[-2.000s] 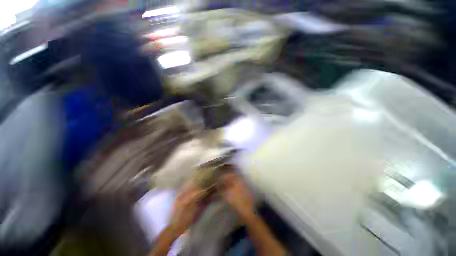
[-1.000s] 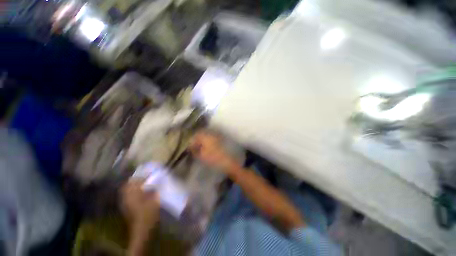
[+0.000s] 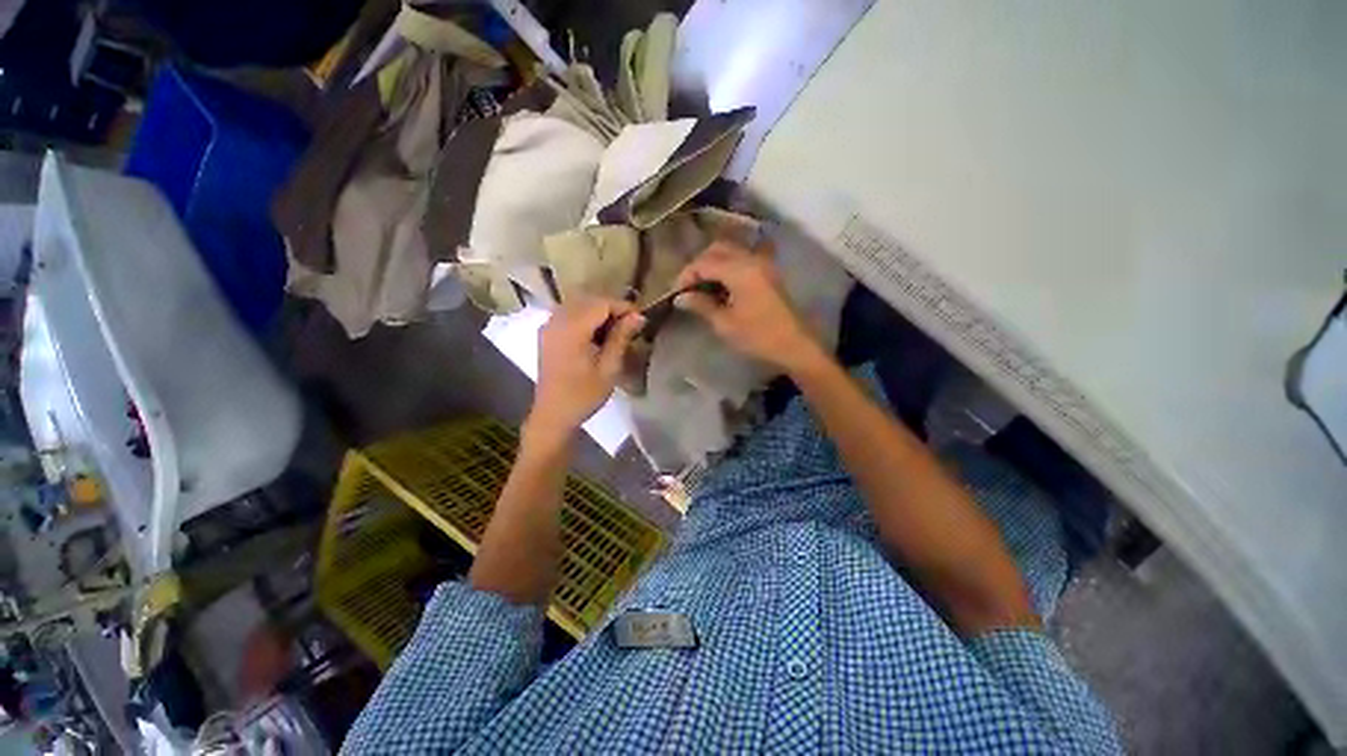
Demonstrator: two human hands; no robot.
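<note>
My left hand pinches a dark brown edge of a beige garment part between thumb and fingers. My right hand pinches the same brown strip a short way to the right. The strip is stretched between the two hands, in front of a layered pile of beige parts with brown bands. A curved beige and brown piece stands up just behind my right hand. A thin dark thing shows at the right fingertips; I cannot tell whether it is a tool or cloth.
A large pale table with a printed scale lies to the right. A second beige and brown bundle hangs at the upper left. A blue bin, a white bin and a yellow slatted crate stand to the left.
The view has steadied and tilted down to my shirt. My hands, apart one second ago with the left lower near white sheets, are now close together on the brown edge.
</note>
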